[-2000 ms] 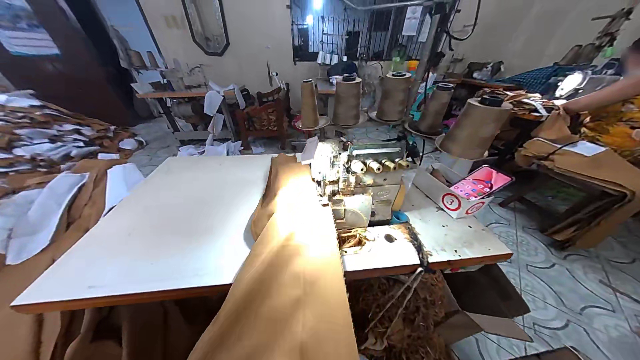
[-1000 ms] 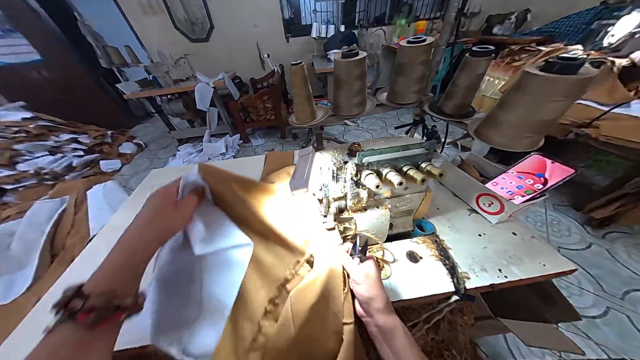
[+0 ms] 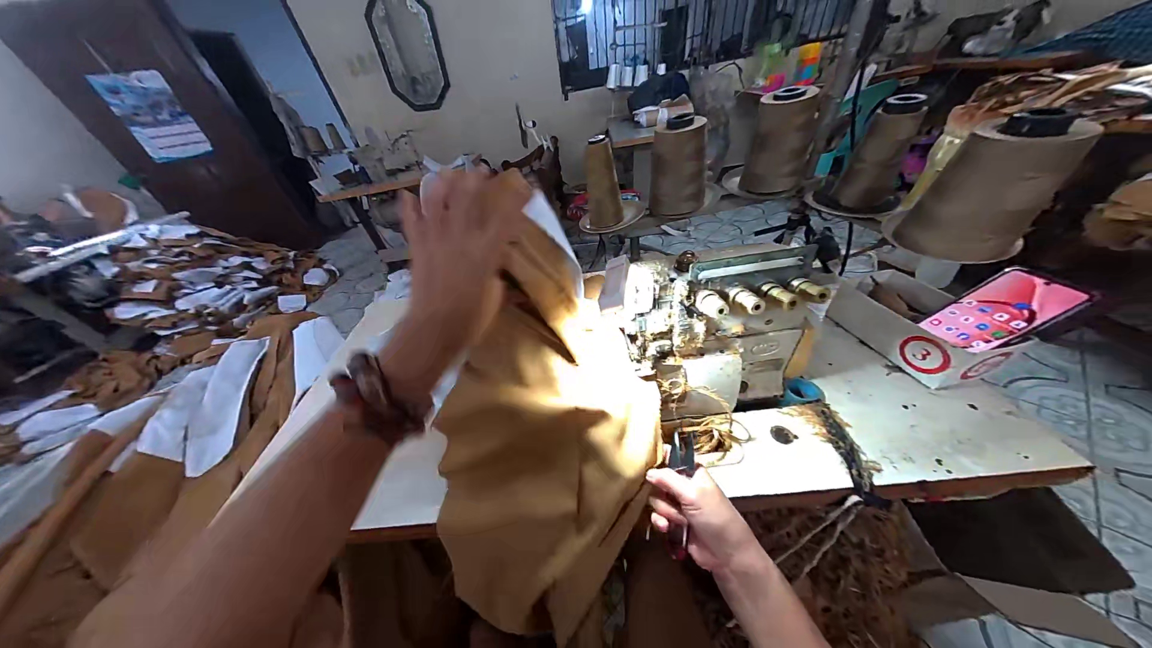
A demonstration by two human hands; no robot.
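Observation:
Tan fabric point(image 3: 531, 459) lies over the front of the white sewing table point(image 3: 900, 432) and hangs off its edge. My left hand point(image 3: 459, 243), blurred and raised, is at the fabric's upper end, where a white piece point(image 3: 551, 229) shows; its grip cannot be made out. My right hand point(image 3: 697, 513) holds small thread snips point(image 3: 681, 457) at the fabric's right edge. Just beyond is an overlock sewing machine point(image 3: 720, 346), its lamp glaring on the cloth. Loose tan thread point(image 3: 711, 436) lies beside the snips.
Large tan thread cones point(image 3: 999, 184) stand behind the machine. A phone point(image 3: 1003, 306) rests on a cardboard box point(image 3: 909, 337) at the right. Cut tan and white pieces point(image 3: 207, 288) are heaped at the left. Thread waste point(image 3: 828, 558) hangs below the table's front edge.
Two seconds ago no hands were in view. Since one second ago my left hand has lifted, and the fabric's white side, broadly visible then, is mostly turned from view.

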